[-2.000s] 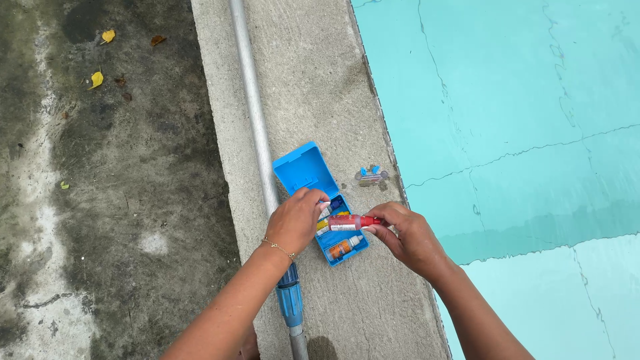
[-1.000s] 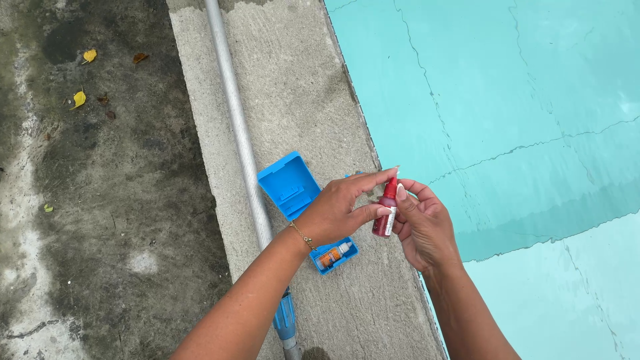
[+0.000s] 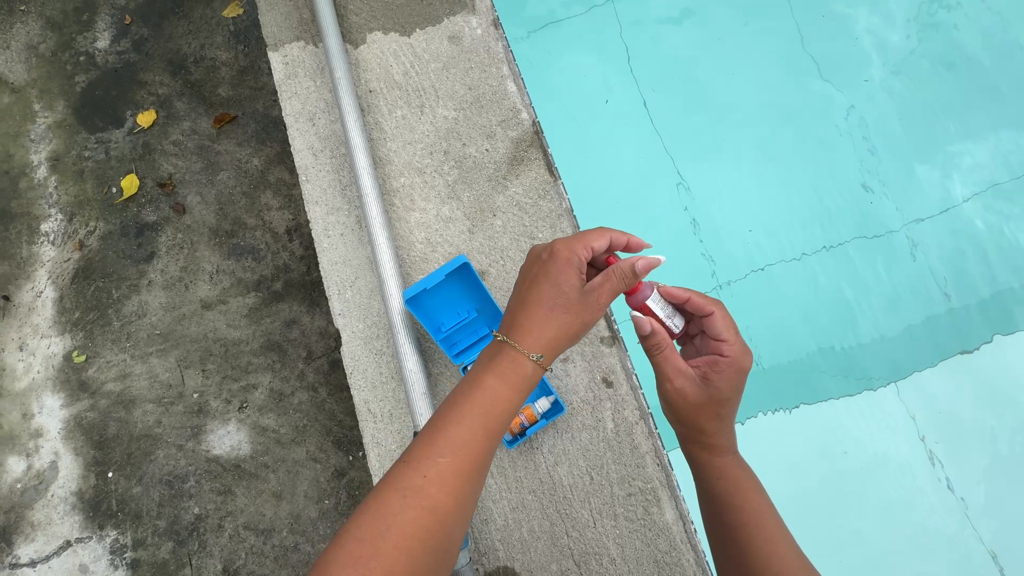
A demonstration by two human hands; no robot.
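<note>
A small dropper bottle of red liquid (image 3: 658, 310) with a white label is held at the pool's edge. My right hand (image 3: 700, 352) grips its body between thumb and fingers. My left hand (image 3: 572, 280) has its thumb and fingers around the red cap (image 3: 634, 286). Below my left wrist, an open blue plastic case (image 3: 456, 308) lies on the concrete, partly hidden by the forearm. An orange-labelled dropper bottle with a white cap (image 3: 528, 418) lies in its lower half.
A ribbed metal pole (image 3: 364, 176) runs along the concrete coping (image 3: 456, 144), left of the case. Pool water (image 3: 760, 160) borders the coping on the right. Lower concrete ground (image 3: 200, 320) with several fallen leaves (image 3: 146, 119) is at the left.
Two seconds ago both hands were over the case with the red bottle lying sideways. The bottle has moved right, away from the case, and is now tilted with its cap up.
</note>
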